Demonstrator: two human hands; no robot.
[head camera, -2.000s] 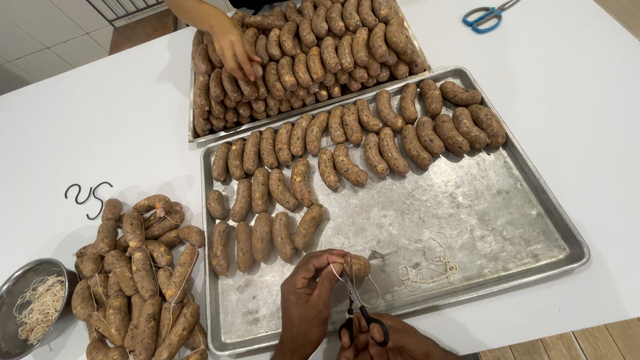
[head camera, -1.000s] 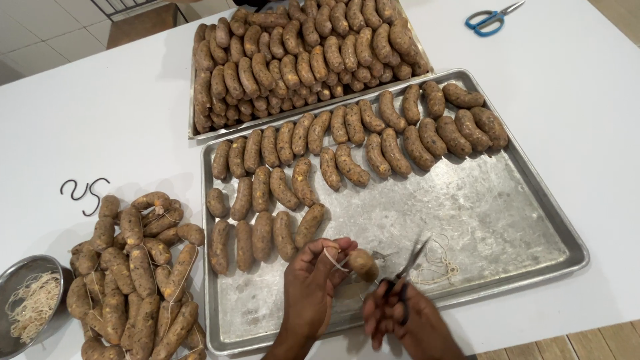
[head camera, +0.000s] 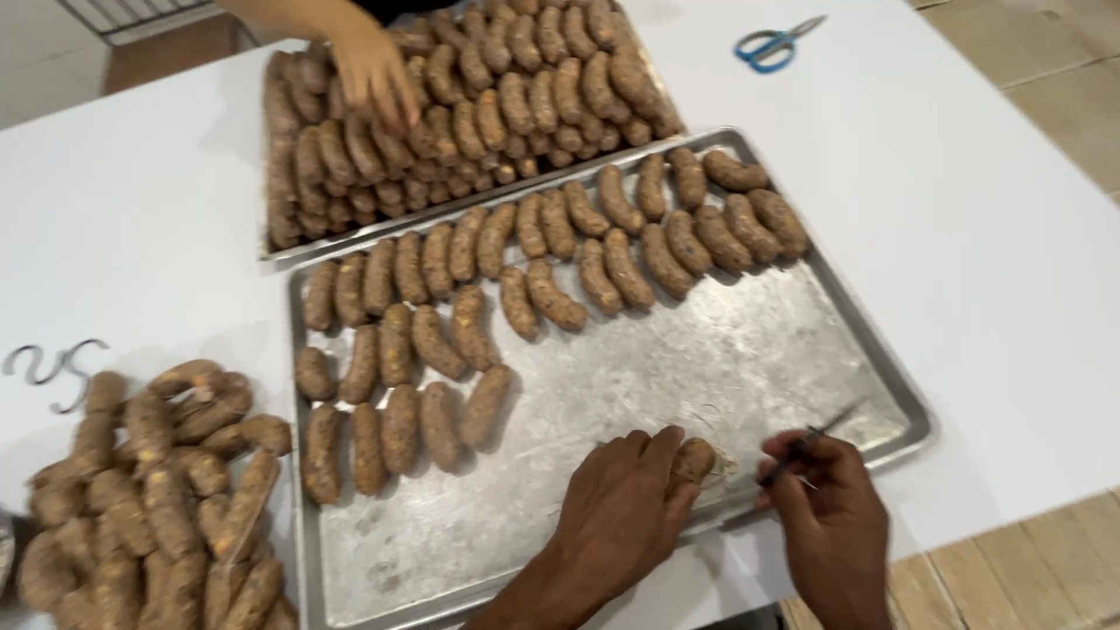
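Note:
My left hand (head camera: 626, 494) is closed around a sausage (head camera: 693, 461) low over the front part of a metal sheet tray (head camera: 700, 367); one end of the sausage shows past the fingers. To its right, my right hand (head camera: 827, 507) holds black-handled scissors (head camera: 801, 451), their blurred blades pointing up and right. Pale string (head camera: 724, 464) lies beside the sausage, partly hidden. Rows of separate sausages (head camera: 437, 424) rest along the tray's back and left side.
Behind stands a second tray (head camera: 665, 96) piled with sausages, where another person's hand (head camera: 376, 74) reaches in. Blue-handled scissors (head camera: 770, 48) lie at the back right. Linked sausages (head camera: 166, 507) are heaped at left, near metal S-hooks (head camera: 57, 367) and a bowl's rim (head camera: 4, 547).
My left hand now lies palm down over the sausage, which hung from string in its fingers before. The scissors have moved away from the string. The other person's hand is back over the rear tray.

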